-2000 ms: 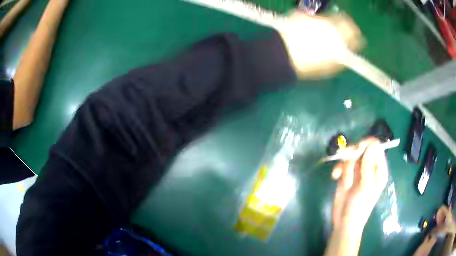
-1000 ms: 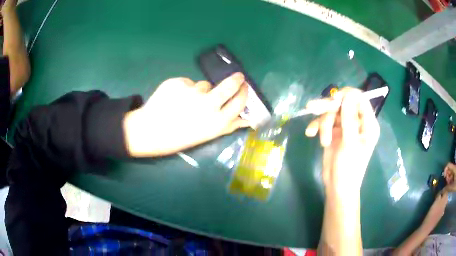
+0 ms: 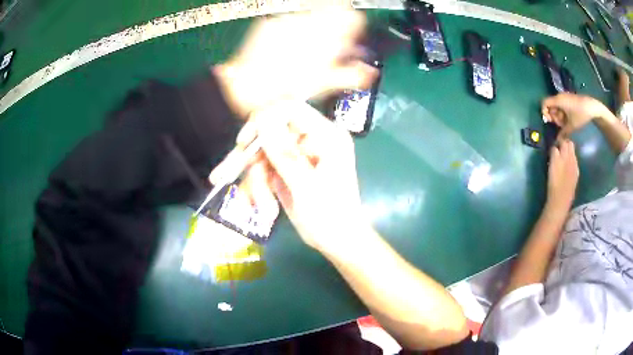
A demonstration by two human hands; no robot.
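My right hand [image 3: 312, 173] holds slim tweezers [image 3: 221, 186], their tip pointing down-left. A black phone housing [image 3: 243, 213] with a white and blue board lies partly under this hand, beside the tape sheet. The tape sheet [image 3: 239, 263] has amber-yellow pieces and strong glare. A thin reddish wire runs past it to a small white connector [image 3: 224, 306]. My left hand [image 3: 298, 55], in a black sleeve, is strongly blurred above my right hand. Its fingers overlap a second black housing [image 3: 355, 109]; whether they grip it is unclear.
A clear plastic film [image 3: 434, 139] lies right of the second housing. More black units [image 3: 480, 66] lie along the far side near the pale strip. At the right, another person's hands [image 3: 569, 114] work near a black speaker module [image 3: 532, 136].
The view has swung right. My left hand has left the housing by the tape sheet and reached across to another housing. My right hand is now over the housing by the sheet, still with tweezers.
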